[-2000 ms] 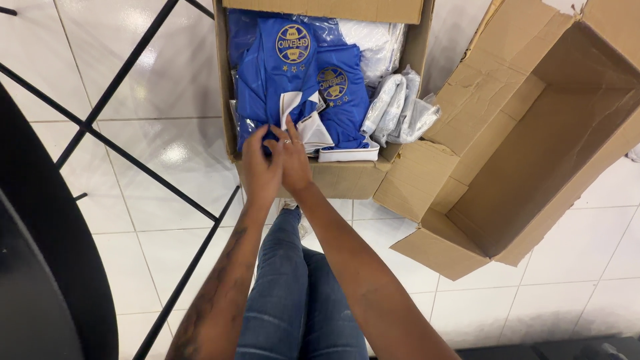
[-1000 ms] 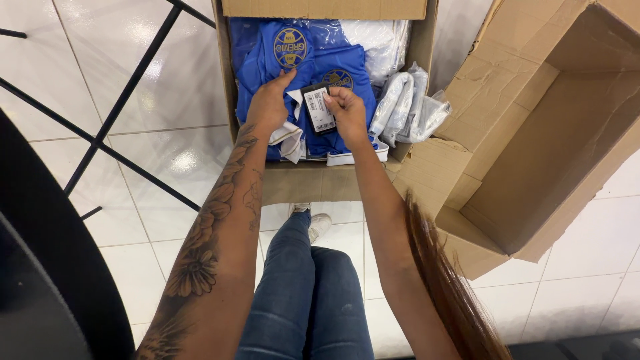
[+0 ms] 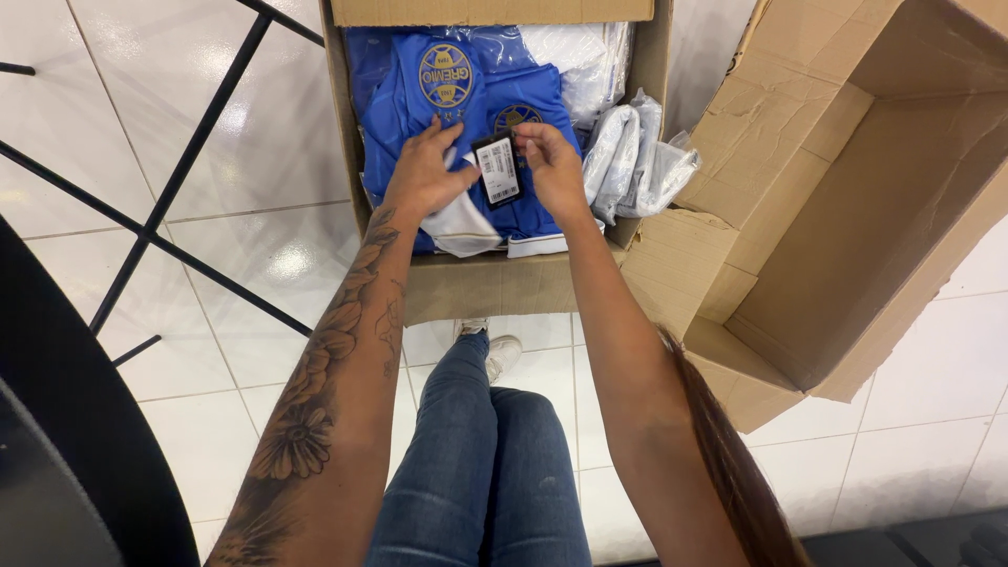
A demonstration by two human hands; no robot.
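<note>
Two blue jerseys with gold crests lie side by side in an open cardboard box (image 3: 488, 287). My left hand (image 3: 429, 167) rests with its fingers spread on the left jersey (image 3: 394, 102), just below the crest. Between thumb and fingers of my right hand (image 3: 551, 165) is the top edge of a black-and-white hang tag (image 3: 498, 169), which bears a printed code. The tag lies over the right jersey (image 3: 543, 90). White cloth with a thin gold line (image 3: 463, 226) shows under my left wrist.
Garments in clear plastic bags (image 3: 630, 157) bulge over the box's right side, and more bagged white ones (image 3: 567, 55) lie at the back. A second cardboard box (image 3: 819, 228), its inside bare, stands at the right. Black metal bars (image 3: 197, 142) cross at the left above white floor tiles.
Two seconds ago both hands were together over the white cloth, with no tag visible. Now they are apart, and the tag shows in my right hand.
</note>
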